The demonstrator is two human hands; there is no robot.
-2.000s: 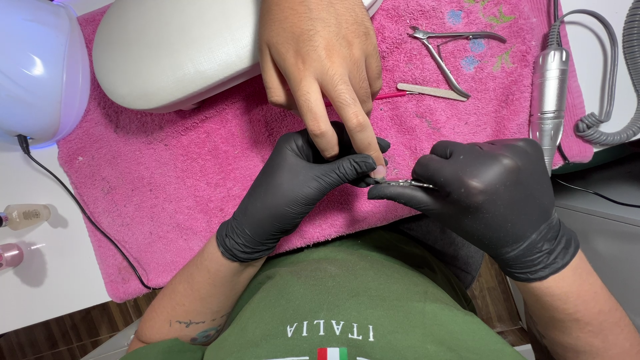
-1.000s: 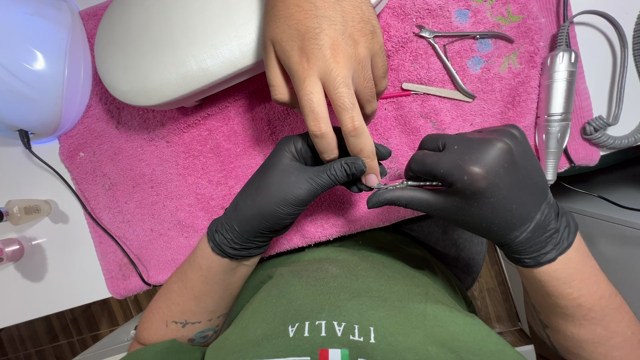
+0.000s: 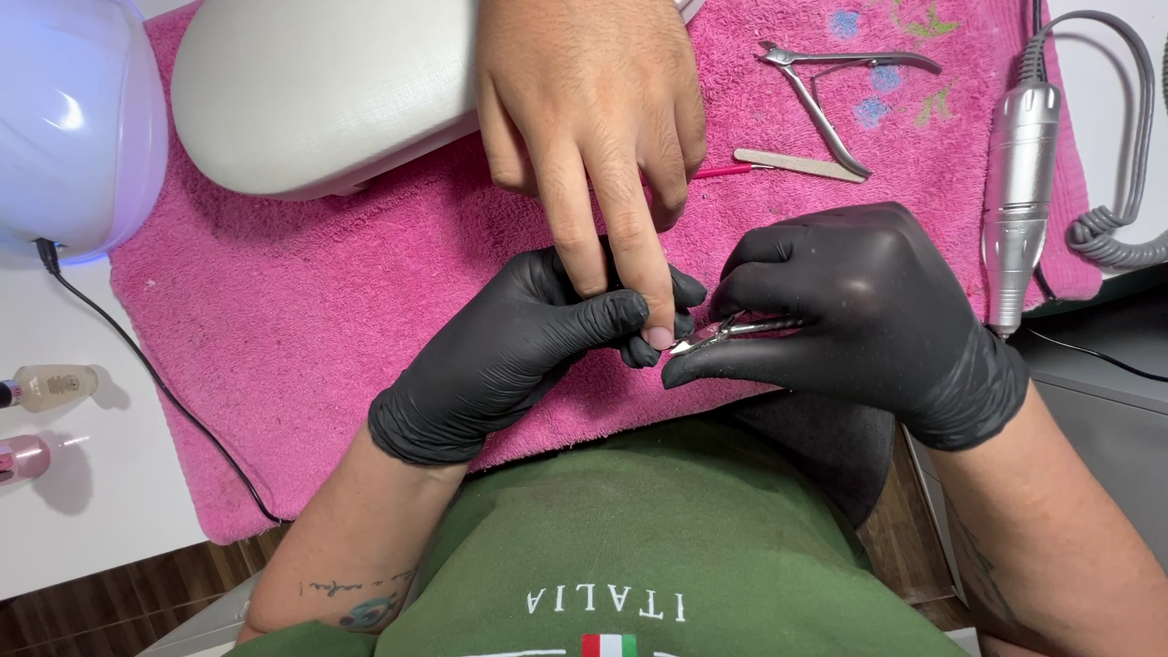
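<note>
Another person's hand (image 3: 593, 100) reaches down from the top with its fingers pointing toward me. My left hand (image 3: 529, 342), in a black glove, holds the end of one of its fingers between thumb and fingers. In my black-gloved right hand (image 3: 839, 315) are metal cuticle nippers (image 3: 730, 330), gripped between thumb and curled fingers. The tips of the nippers are at the side of the held fingertip, beside the nail. Part of the nippers' handles is hidden in my palm.
On the pink towel (image 3: 274, 301) lie a second pair of nippers (image 3: 812, 91), a nail file (image 3: 800, 165), a red-handled tool (image 3: 724, 171) and a silver nail drill handpiece (image 3: 1020, 201). A white armrest (image 3: 319, 91), a nail lamp (image 3: 64, 119) and polish bottles (image 3: 57, 388) are at left.
The nippers in my right hand show their jaws and handles more plainly now, tilted beside the fingertip. My left hand keeps its hold on the finger.
</note>
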